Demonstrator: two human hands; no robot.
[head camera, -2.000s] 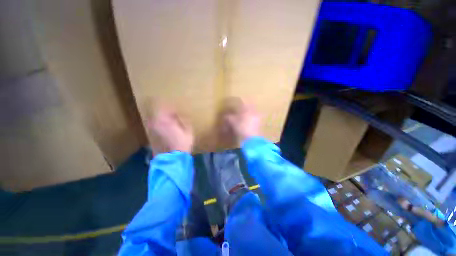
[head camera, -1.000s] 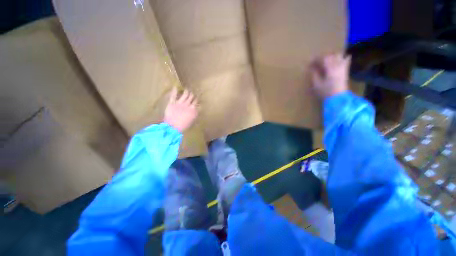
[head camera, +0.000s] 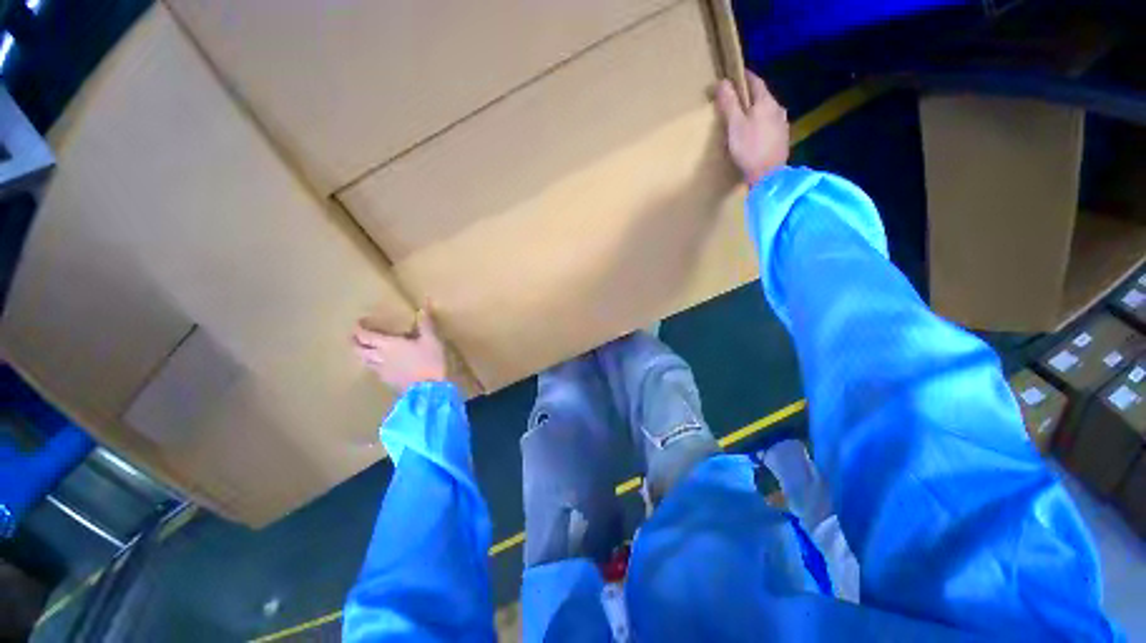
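Observation:
A large brown carton (head camera: 553, 214) with inner panels showing lies in front of me. My left hand (head camera: 405, 354) rests on its lower left edge, fingers spread, thumb up along the seam. My right hand (head camera: 754, 126) grips the carton's upper right edge, with the fingers at a thin upright flap. A second large brown carton (head camera: 189, 289) lies beside it on the left, touching or nearly touching. Whether the two are joined cannot be told. No tool shows in either hand.
An open brown carton (head camera: 999, 207) stands at the right below a dark rail. Smaller labelled cartons (head camera: 1093, 352) sit at the lower right. A blue object (head camera: 829, 28) is at the top right. Yellow lines (head camera: 767, 421) cross the green floor. Metal framing is at the left.
The taped flaps seen closed earlier have parted, and the inner panels now show. The hands moved from the middle to the carton's edges, and the cartons have shifted and turned in view.

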